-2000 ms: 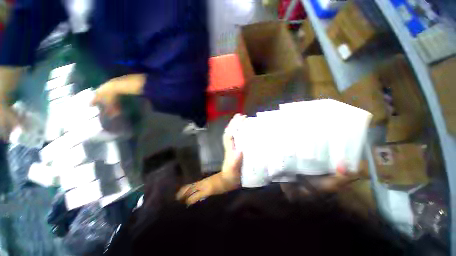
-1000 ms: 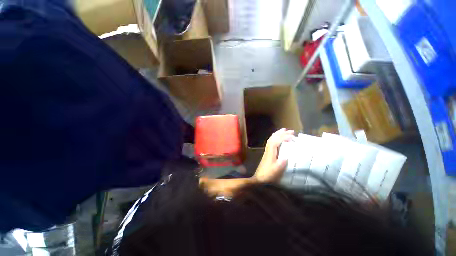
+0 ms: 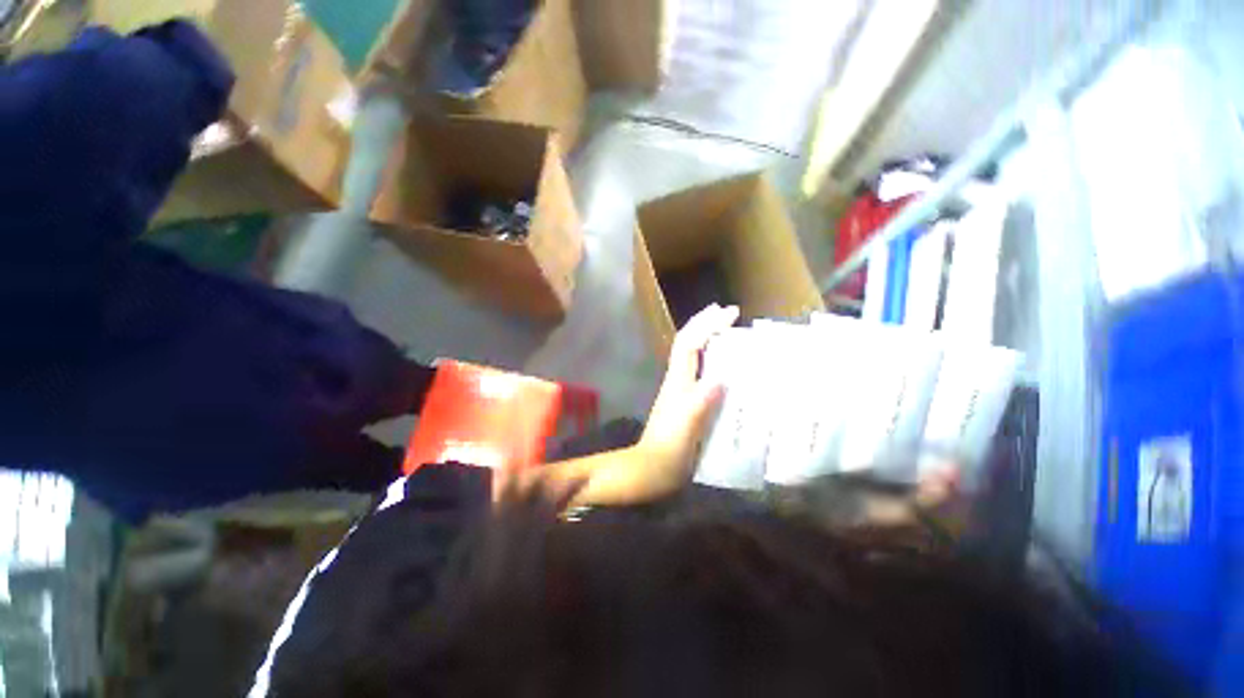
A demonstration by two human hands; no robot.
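Note:
A row of several small white boxes (image 3: 846, 396) is held together in front of my body, pressed between my two hands. My left hand (image 3: 682, 409) is bare and grips the left end of the row. My right hand (image 3: 935, 491) shows only as blurred fingers at the lower right end of the row; hair and dark clothing hide most of it. Faint print lines show on the box faces.
An open brown carton (image 3: 730, 252) stands just beyond the boxes, another (image 3: 478, 205) behind left. A red stool (image 3: 484, 416) is left of my hand. A coworker in dark blue (image 3: 205, 355) is at left. Shelf with a blue bin (image 3: 1173, 436) at right.
The view has swung from the bench to the floor and shelf. The held boxes stay in my hands. The red stool now appears further left, and the blue bin looks nearer.

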